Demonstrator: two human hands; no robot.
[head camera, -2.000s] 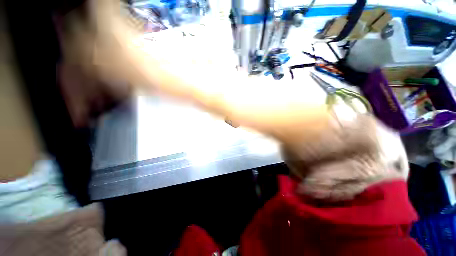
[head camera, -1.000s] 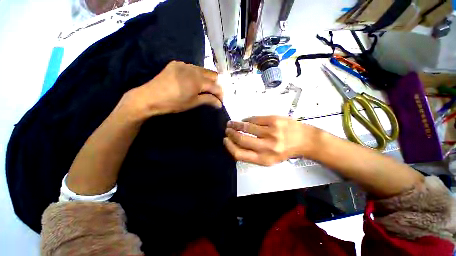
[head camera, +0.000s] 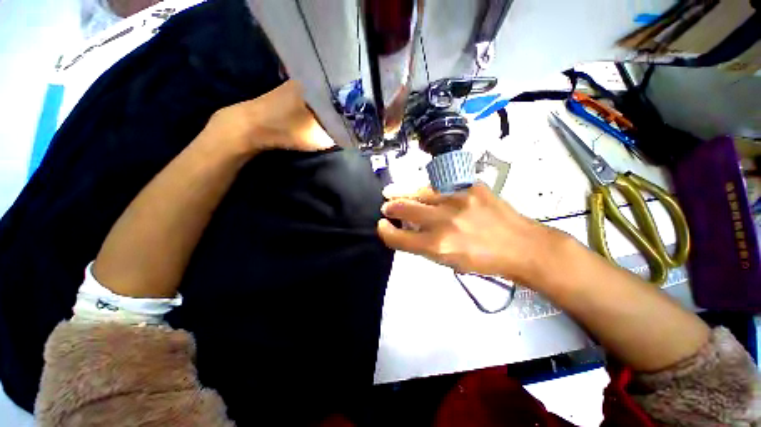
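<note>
The black garment lies flat over the left of the table and down to the lap, its right edge by the needle area of the sewing machine. My left hand lies on the cloth left of the needle, its fingertips partly hidden behind the machine head. My right hand pinches the garment's right edge just in front of the needle, below the grey ribbed knob. Whether the presser foot is down cannot be told.
Shears with gold handles lie right of my right hand. Orange and blue small tools lie behind them. A purple box stands at the right. A thin metal loop lies below my right hand. A blue strip shows at far left.
The view has moved closer to the machine. A second ago both hands held the edge in front of the needle; now the cloth edge is at the needle and my left hand is beside it.
</note>
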